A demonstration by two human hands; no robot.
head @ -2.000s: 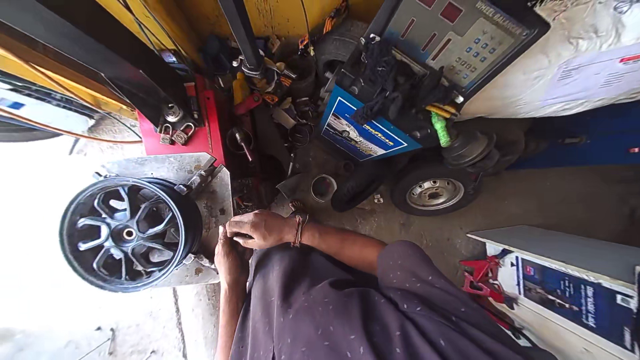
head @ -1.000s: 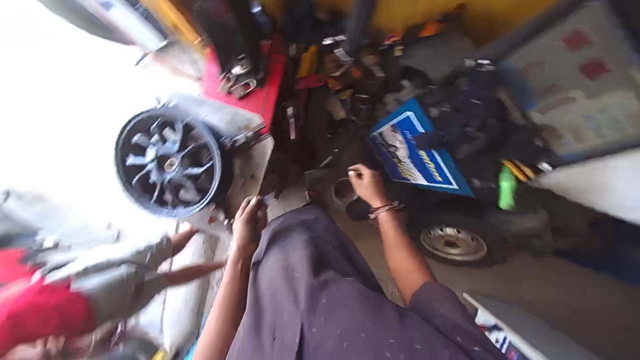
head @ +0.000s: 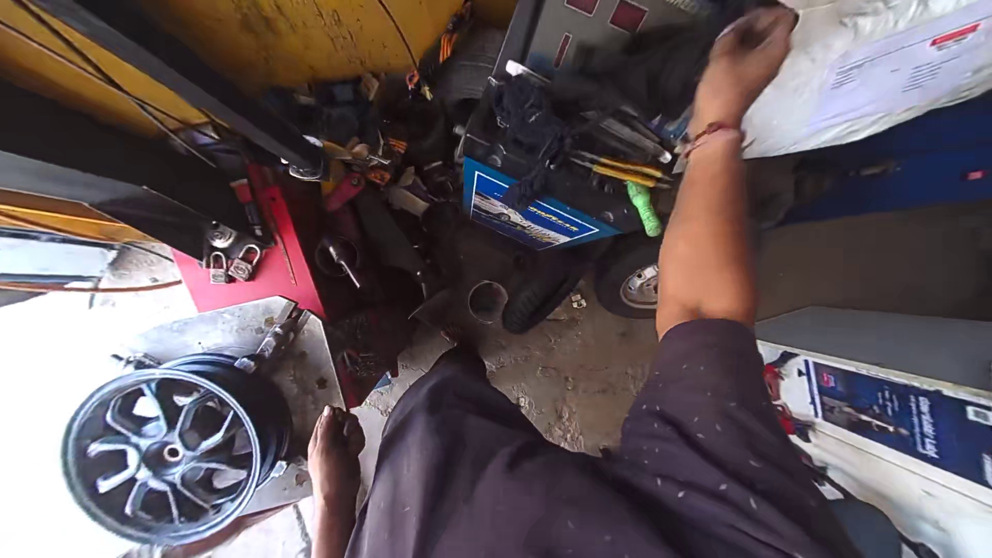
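My right hand is stretched out at the upper right, over the back edge of the wheel balancer and beside a white plastic-wrapped package; its fingers are bent, and whether it holds anything is unclear. Below and left of it, yellow-handled pliers and a green-handled tool lie on the balancer's top tray near a dark cloth. My left hand is low, at the edge of the metal tyre changer table, with its fingers curled. Left of that hand, a black alloy wheel rim rests on the table.
Two padlocks sit on the red machine body. A tyre on a steel wheel stands under the balancer. A metal ring and a dark tyre piece lie on the floor. A white cabinet stands at right.
My hands were together two seconds ago, then apart; my right hand has now reached up and right to the balancer. The person in red at lower left no longer shows. The view has shifted.
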